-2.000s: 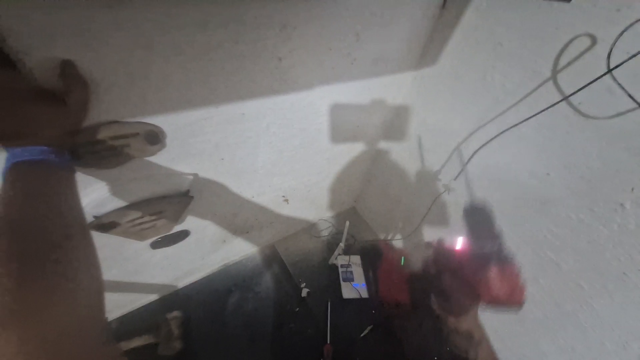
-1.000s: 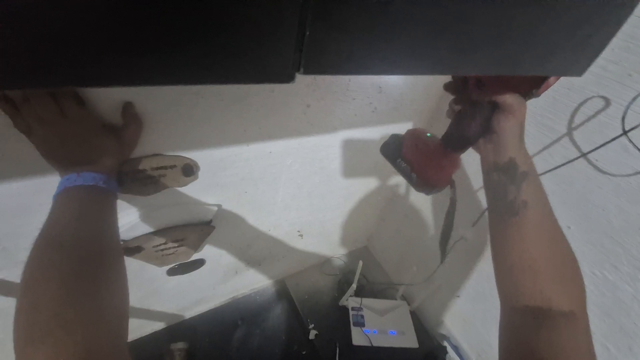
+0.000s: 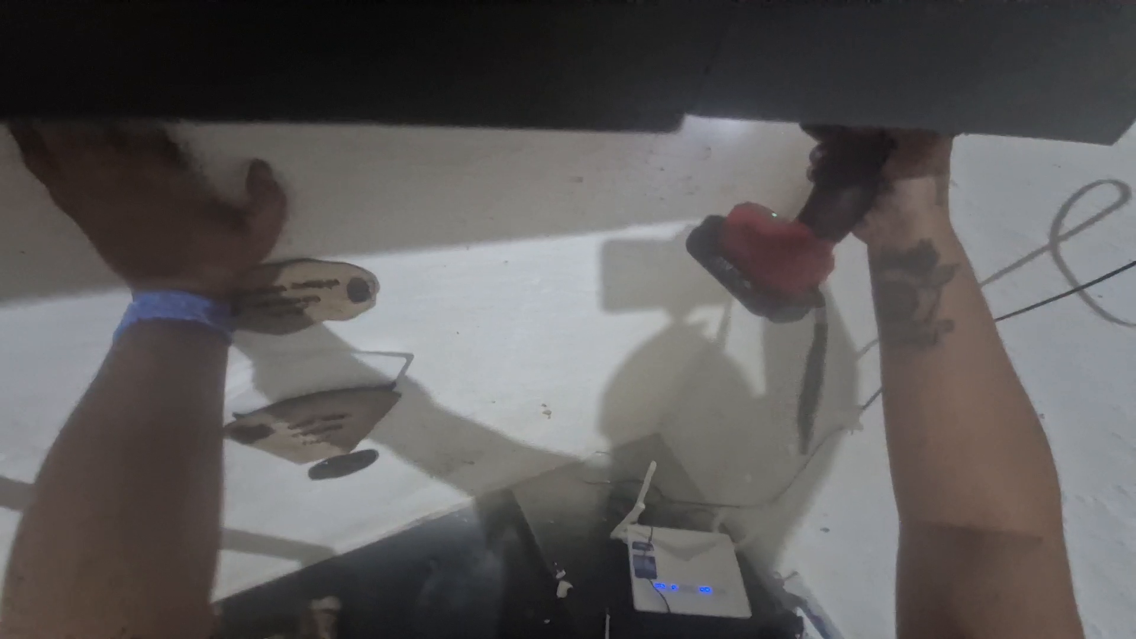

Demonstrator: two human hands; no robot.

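A dark flat panel (image 3: 444, 71) spans the top of the view. My left hand (image 3: 177, 209), with a blue band at the wrist, reaches up at the left, its fingertips hidden behind the panel's lower edge; the thumb stands apart. On the right, my right hand (image 3: 887, 177) is closed around the dark handle of a red and black cordless power tool (image 3: 777, 253). Its battery end and a hanging strap show, while its front end is hidden behind the panel.
Two wooden plaques (image 3: 311, 288) (image 3: 319, 422) with writing are on the white wall below my left hand, beside a small dark oval piece (image 3: 344, 464). A white router (image 3: 688, 568) with lit blue lights stands on a black surface (image 3: 399, 559). A dark cable (image 3: 1065, 291) crosses the right wall.
The power tool, low at the right two seconds ago, has gone up to the panel in my right hand. The panel came into view at the top. My left hand stays at the upper left.
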